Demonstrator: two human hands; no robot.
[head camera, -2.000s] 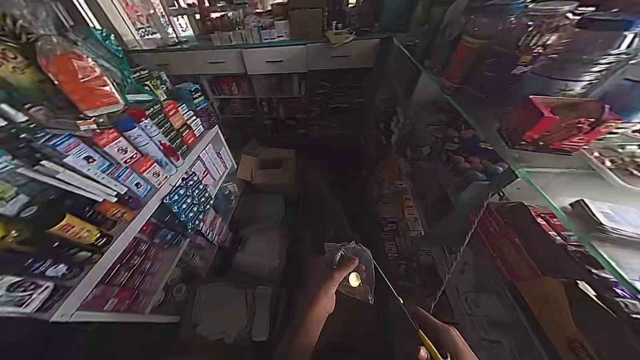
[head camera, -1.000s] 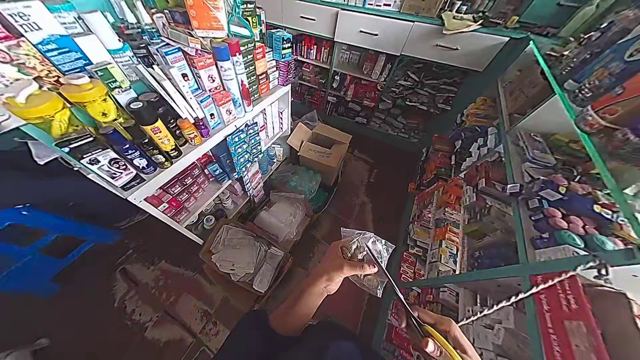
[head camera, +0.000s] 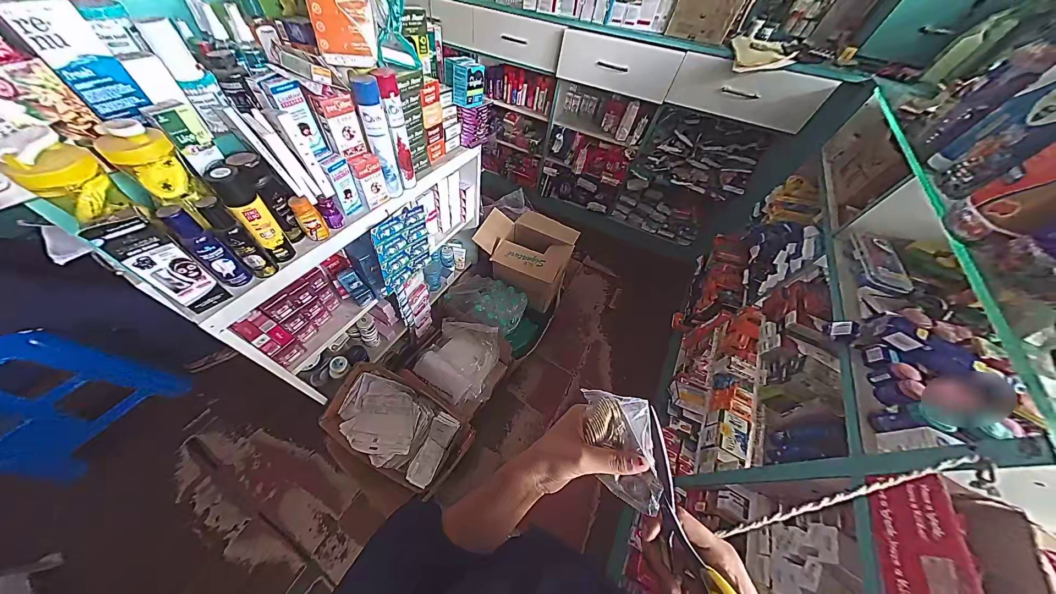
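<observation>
My left hand (head camera: 577, 454) grips a small clear plastic packet (head camera: 631, 421) with gold-coloured, round items inside, its thumb pressed across the front. Along the packet's right edge run the metal blades of scissors (head camera: 676, 528) with yellow handles. Those handles sit in my right hand (head camera: 701, 553), low in the view and partly cut off by the bottom edge. Whether the blades are parted is hard to tell. A twisted white cord (head camera: 841, 502) stretches from near my right hand to the cabinet on the right.
White shelves (head camera: 330, 256) of bottles and boxes stand at left, a blue plastic stool (head camera: 82, 388) below. An open cardboard box (head camera: 532, 260) and a carton of papers (head camera: 396, 429) rest on the floor. At right is a glass-fronted cabinet (head camera: 858, 388); drawers (head camera: 619, 66) line the back.
The view has swung so that more of the left shelves and floor shows. The packet is turned differently in my left hand than in the earliest frame. Both hands keep their hold.
</observation>
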